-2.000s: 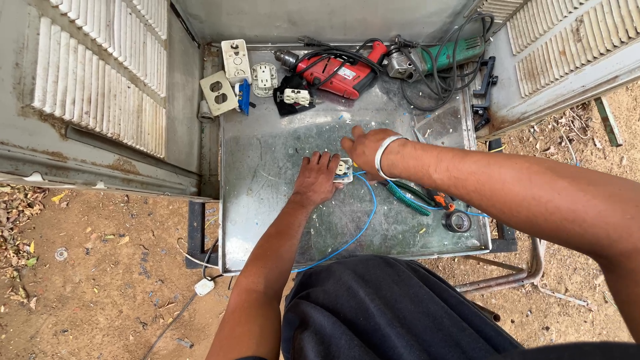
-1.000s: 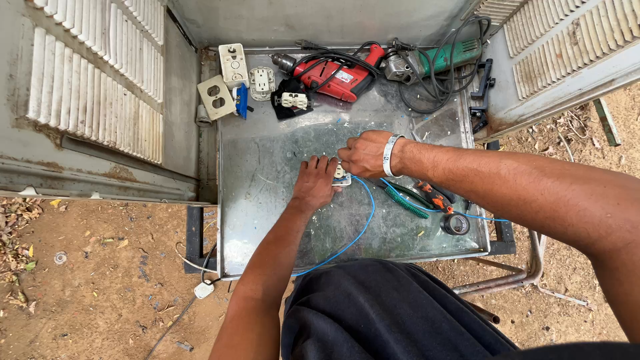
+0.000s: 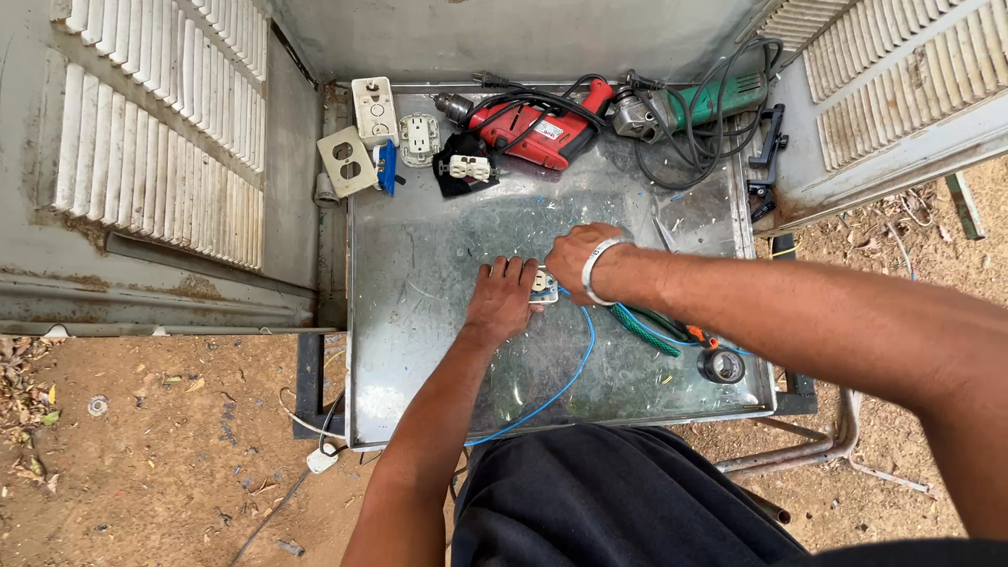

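A white electrical outlet (image 3: 542, 285) lies near the middle of the metal worktop, partly covered by both hands. My left hand (image 3: 504, 295) grips it from the left, fingers over its top edge. Against its right side is my right hand (image 3: 581, 258), fingers bent; whether it pinches a wire or a tool is hidden. A blue wire (image 3: 589, 346) runs from the outlet, curving down to the worktop's front edge. Under my right forearm lie green-handled pliers (image 3: 642, 331), an orange-and-black tool handle (image 3: 701, 337) and a roll of black tape (image 3: 721, 366).
Along the back of the metal worktop (image 3: 425, 346) lie a red power drill (image 3: 535, 134), a green angle grinder (image 3: 713, 101) with coiled cord, a white outlet box (image 3: 375, 110), a beige cover plate (image 3: 347, 162), a blue box (image 3: 385, 167) and another outlet (image 3: 469, 168). Louvered doors flank both sides.
My right hand has come in from above and right of the outlet to close against its right side. My left hand remains on the outlet.
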